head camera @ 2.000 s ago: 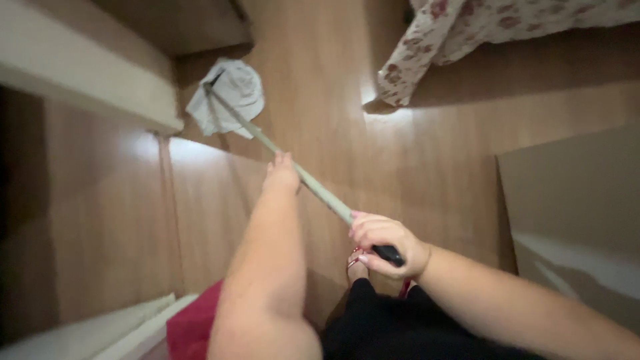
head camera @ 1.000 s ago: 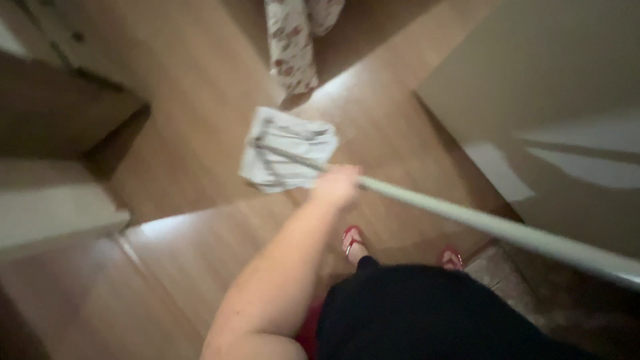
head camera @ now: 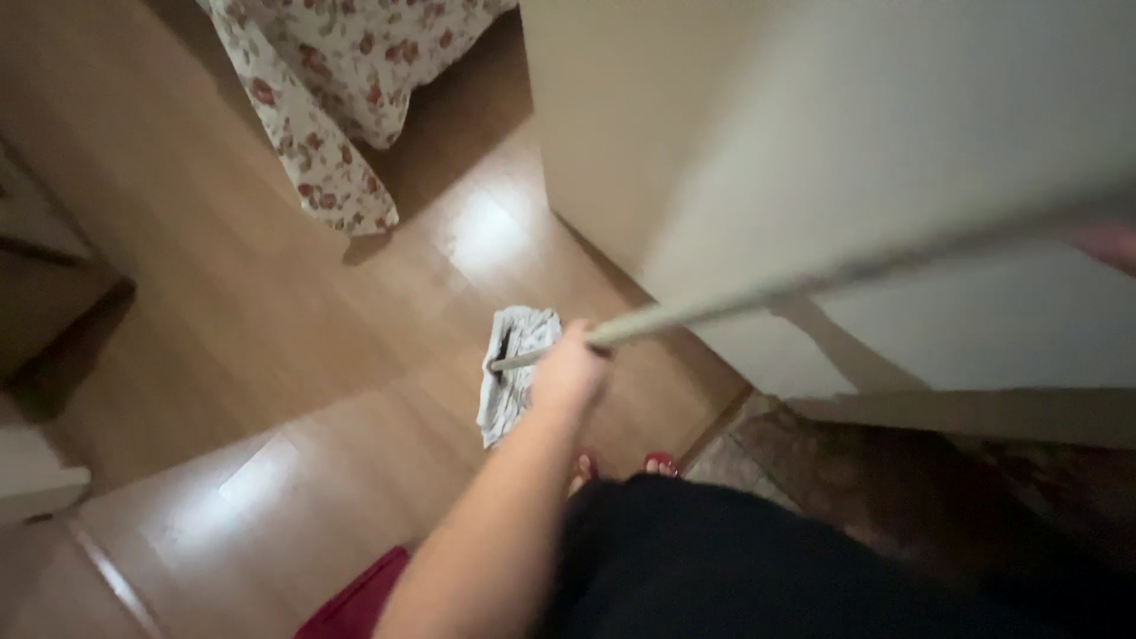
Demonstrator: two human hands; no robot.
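My left hand is closed around the lower part of a pale pole. At the pole's lower end a white cloth lies bunched on the wood-look floor, just left of my hand and in front of my feet in red sandals. The pole slants up to the right and blurs. Only a blurred bit of my right hand shows at the right edge, beside the upper pole; its fingers are mostly out of frame.
A floral cloth hangs down to the floor at the top. A pale wall or panel stands on the right, its lower edge near the pole. Furniture corners are at the left edge. A floor strip runs lower left, and a stone-like floor patch borders the wood-look floor.
The cloth on the pole's end has come from farther away, near the left furniture, to close before my feet. The pole's upper end has swung right. The view has shifted.
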